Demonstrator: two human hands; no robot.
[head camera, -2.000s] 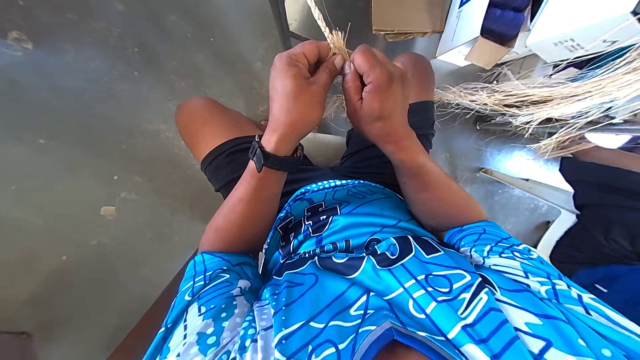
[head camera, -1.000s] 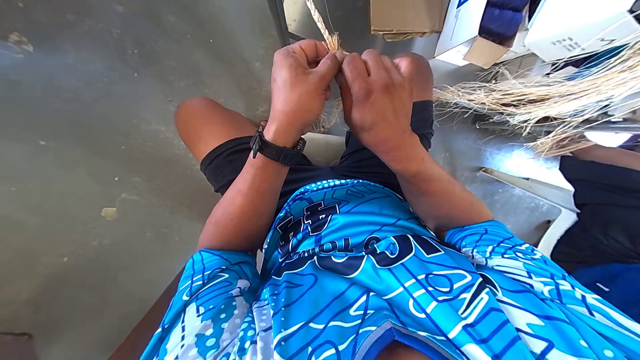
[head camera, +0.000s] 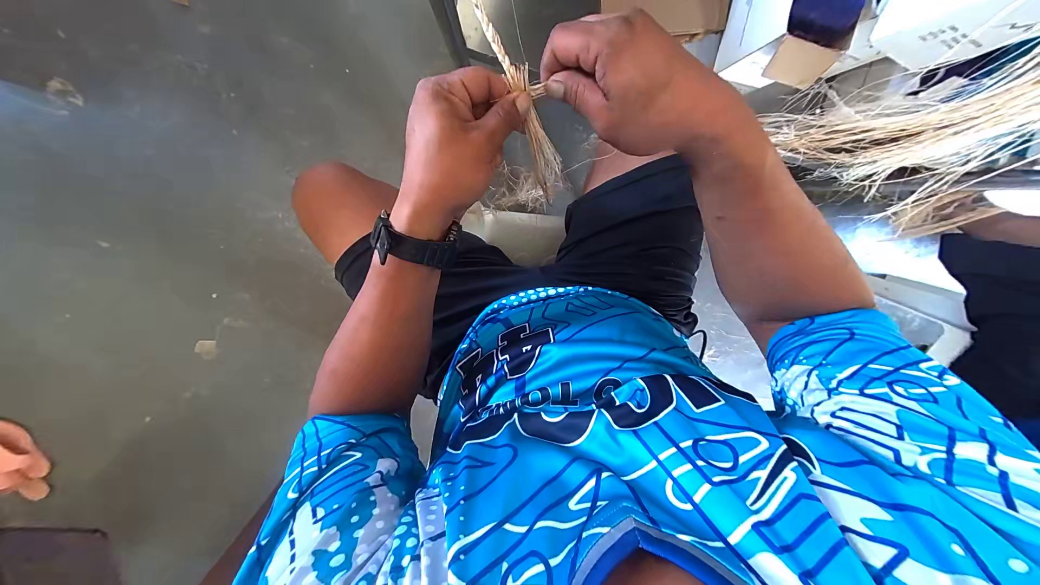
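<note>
Straw-coloured fibre forms a braided cord that rises to the top edge and flares below into a loose frayed tuft. My left hand, with a black watch on the wrist, pinches the fibres where braid and tuft meet. To its right, my right hand grips a short strand between thumb and forefinger, which runs sideways from the bundle. A thin thread or fibre stands up beside the braid; its lower end is hard to make out.
A large bundle of loose fibres lies at the right, near a cardboard box and white boxes. Another person's dark clothing shows at the right edge, and toes at the left edge.
My right hand has moved away from my left, to the right, with the strand between them. The hanging tuft now shows below my left fingers. Toes have come into view at the left.
</note>
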